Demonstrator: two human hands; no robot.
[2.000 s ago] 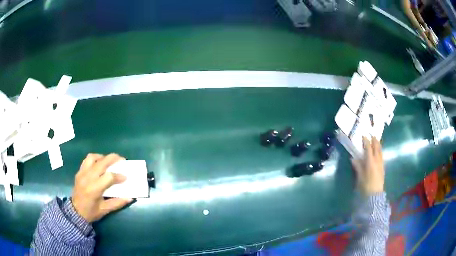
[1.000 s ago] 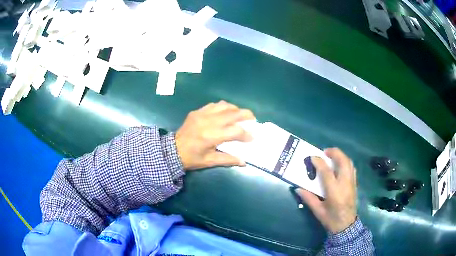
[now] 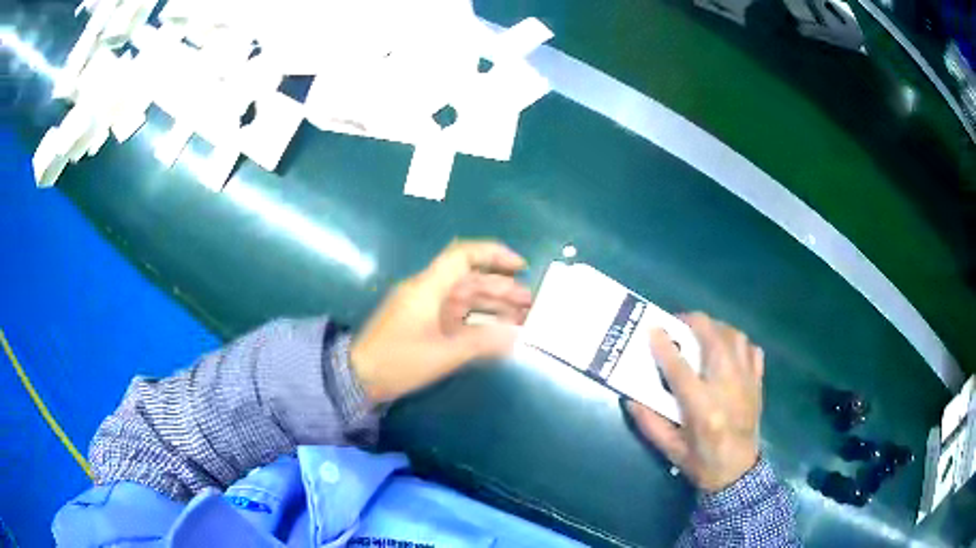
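Note:
The white retail box [image 3: 583, 319], with a black band and lettering, lies at a slant before me. My right hand [image 3: 706, 396] grips its right end and covers part of the black picture. My left hand [image 3: 444, 316], blurred, is at the box's left end with fingers curled. A small white patch shows between its fingers; I cannot tell whether it is a flap or whether the hand grips it. No insert block shows outside the box.
A heap of flat white inserts [image 3: 364, 64] spreads at the upper left. Several glossy black plug-like pieces [image 3: 856, 450] lie at the right. A stack of printed boxes [image 3: 950, 455] stands at the right edge. A pale rail [image 3: 749, 193] curves behind, with white pieces beyond it.
The white block that was in my left hand at the box's left end no longer shows. My left hand has drawn back slightly and its fingers have curled. My right hand still holds the box.

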